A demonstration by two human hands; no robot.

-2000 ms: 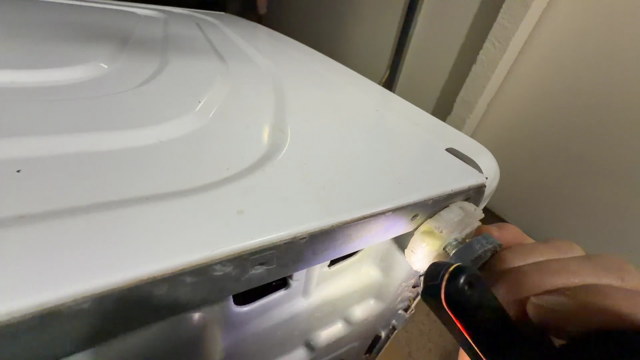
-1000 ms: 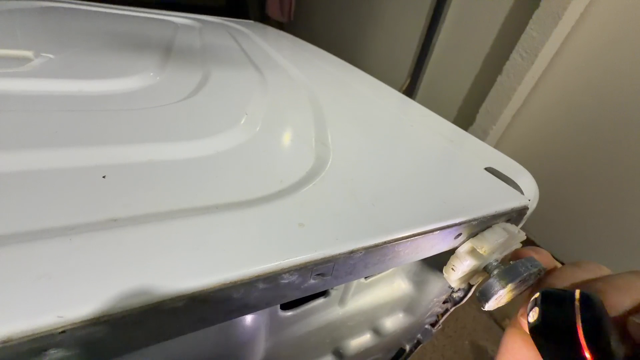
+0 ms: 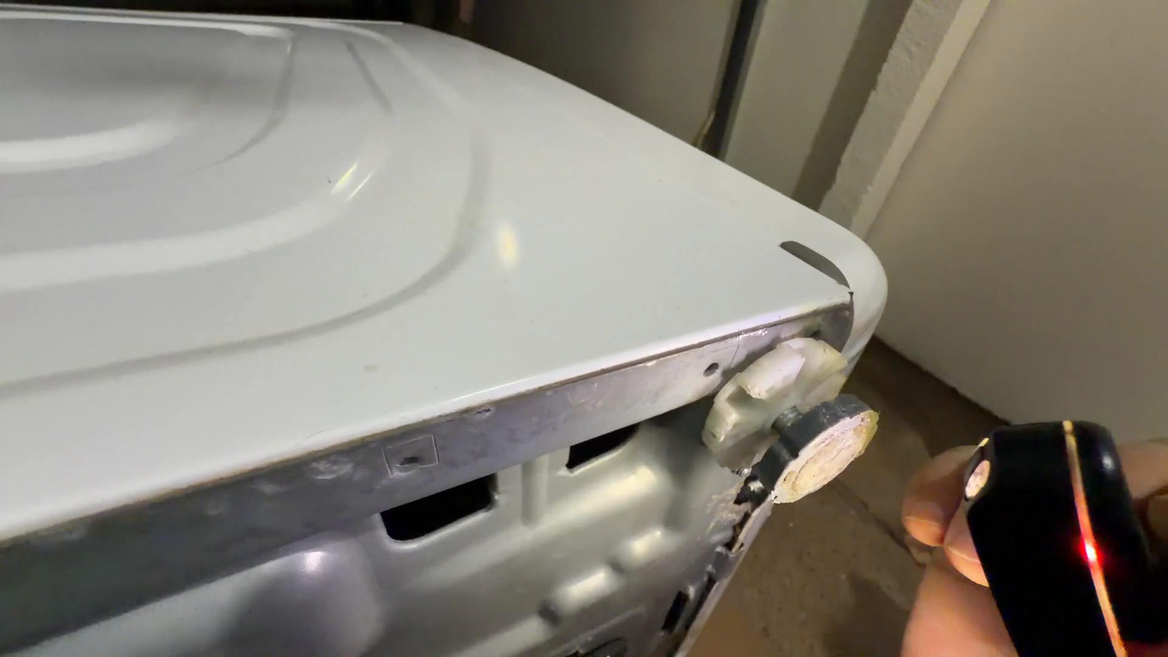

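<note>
An adjustable appliance foot [image 3: 826, 447], with a dark round pad, a pale worn face and a short threaded stem, sticks out at the corner of a white metal appliance cabinet [image 3: 584, 246]. Behind its pad is a translucent whitish plastic piece [image 3: 771, 397] against the metal edge. To the right of the foot, apart from it, is my right hand [image 3: 944, 511]. A black device [image 3: 1049, 538] with a glowing orange-red line covers much of this hand, so whether the fingers hold it is unclear. My left hand is out of view.
Below the cabinet's edge lies a pressed metal panel [image 3: 456, 584] with dark rectangular openings. Brownish floor [image 3: 839, 584] shows beneath the corner. A light wall [image 3: 1031, 237] stands to the right, with a dark upright strip [image 3: 735, 82] behind the cabinet.
My right hand was at the foot in the earlier frames; it has moved away to the right, and the foot's round pad now shows in full.
</note>
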